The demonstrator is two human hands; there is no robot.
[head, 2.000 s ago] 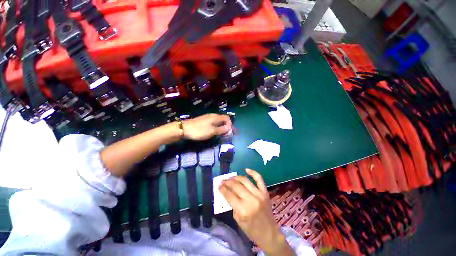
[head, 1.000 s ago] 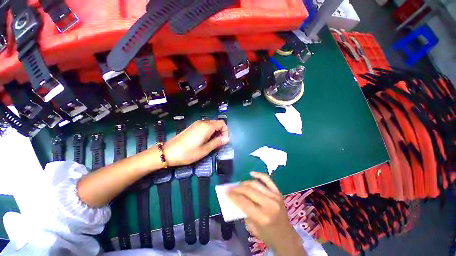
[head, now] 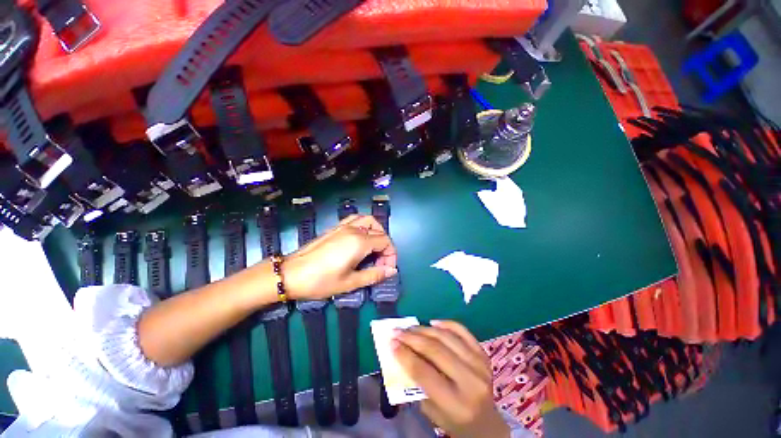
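Black smartwatches lie side by side on the green bench, straps laid out straight. The rightmost smartwatch has a greyish face. My left hand is over the upper part of this watch, fingers curled and touching it; whether they pinch anything is hidden. My right hand holds a stiff white card with small dark print near its lower edge. The card lies over part of the rightmost watch's lower strap.
Red foam trays with hanging watches stand at the back. A clear bottle stands in a yellowish ring. Two white scraps lie on the green bench. More red foam is stacked at right. White sheets lie at left.
My left hand has moved down the rightmost watch, from its upper strap to its face. My right hand still holds the card, now lower in view. The view has shifted.
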